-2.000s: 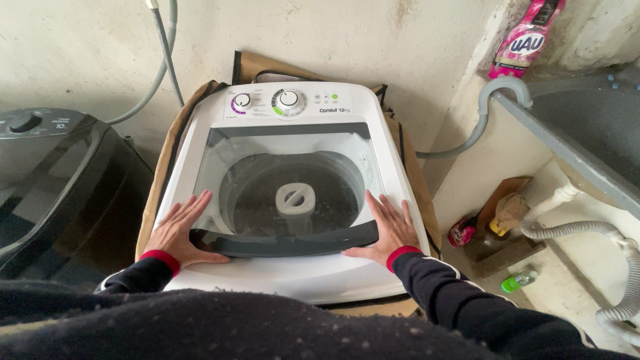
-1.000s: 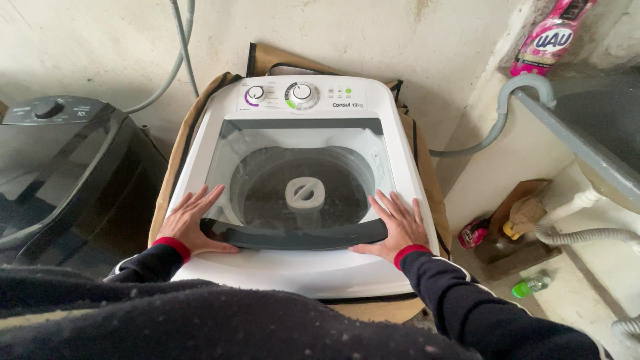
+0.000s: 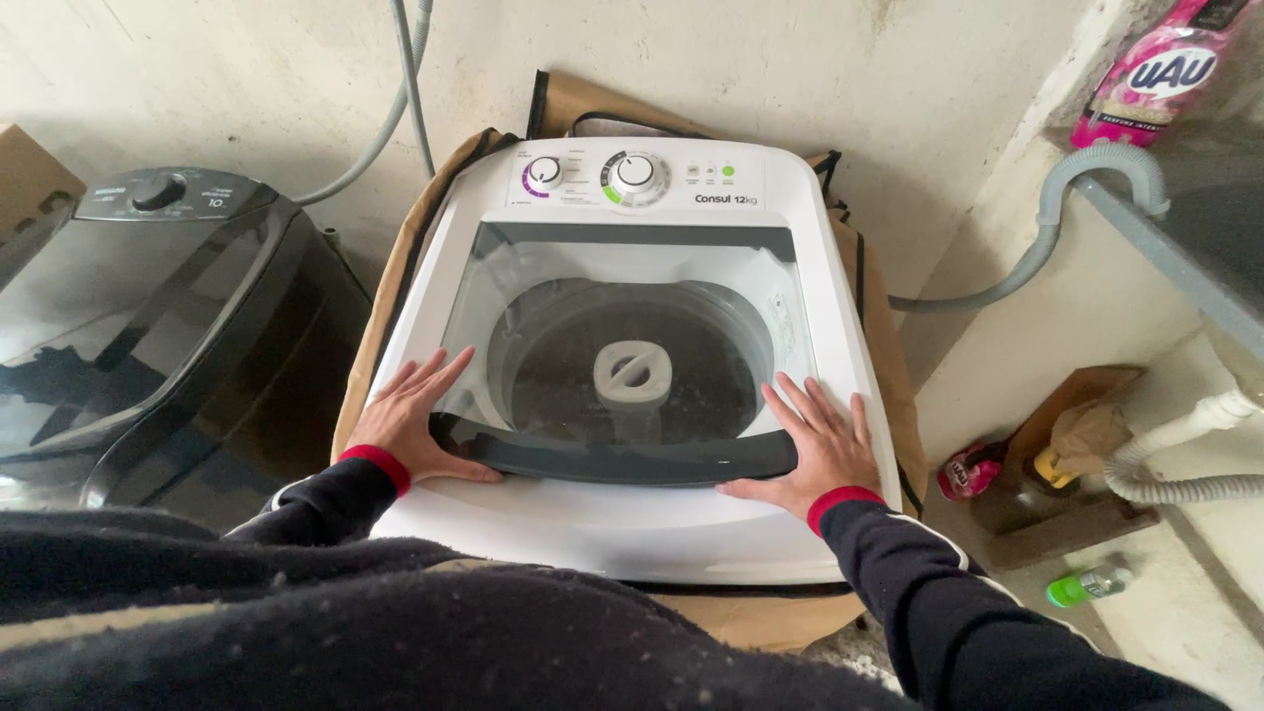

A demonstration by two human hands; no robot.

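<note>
A white Consul top-loading washing machine (image 3: 612,538) stands in front of me, its glass lid (image 3: 632,296) down. Through the glass I see the drum and a light agitator cap (image 3: 632,372). My left hand (image 3: 410,425) rests with fingers spread on the left front corner of the lid, thumb along the dark front handle strip (image 3: 612,454). My right hand (image 3: 818,449) lies the same way at the right front corner, thumb below the strip's end. Neither hand holds anything. Two control knobs (image 3: 635,171) sit on the rear panel.
A dark washing machine (image 3: 168,346) stands at the left. Tan fabric cover (image 3: 395,257) surrounds the white machine. At the right are a grey drain hose (image 3: 1027,262), a sink edge (image 3: 1185,262), a pink bottle (image 3: 1150,79), a wooden box (image 3: 1066,533) and a green-capped bottle (image 3: 1086,586) on the floor.
</note>
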